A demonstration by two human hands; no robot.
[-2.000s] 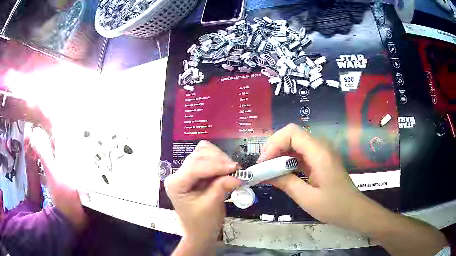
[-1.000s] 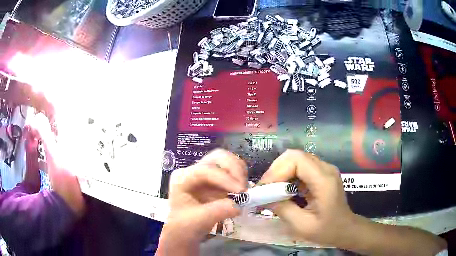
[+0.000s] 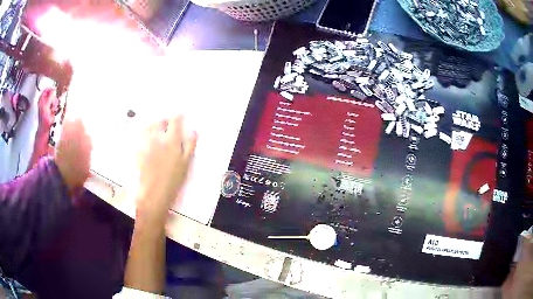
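Observation:
My left hand (image 3: 165, 155) reaches over the white sheet (image 3: 219, 117) at left, back of the hand up. Glare washes out its fingertips, and I cannot tell whether they hold anything. My right hand (image 3: 517, 274) is at the right rim, mostly cut off by the edge, so its fingers are hidden. No white housing shows clearly. One dark spot (image 3: 131, 113) shows on the sheet. The round white pot (image 3: 322, 237) stands near the table edge, with a thin pale stick (image 3: 287, 237) pointing left from it. Small white loose pieces (image 3: 343, 264) lie beside the pot.
A heap of small black-and-white pieces (image 3: 365, 70) lies on the printed mat (image 3: 315, 193). Behind are a white perforated basket (image 3: 263, 10), a dark phone (image 3: 347, 14) and a blue-green bowl (image 3: 494, 41). Another person's purple sleeve (image 3: 35, 204) is at left, near the glare.
My hands have parted: the left moved left over the white sheet, the right moved to the right rim. The housing they held is no longer clearly seen. The view shifted left, revealing the bowl.

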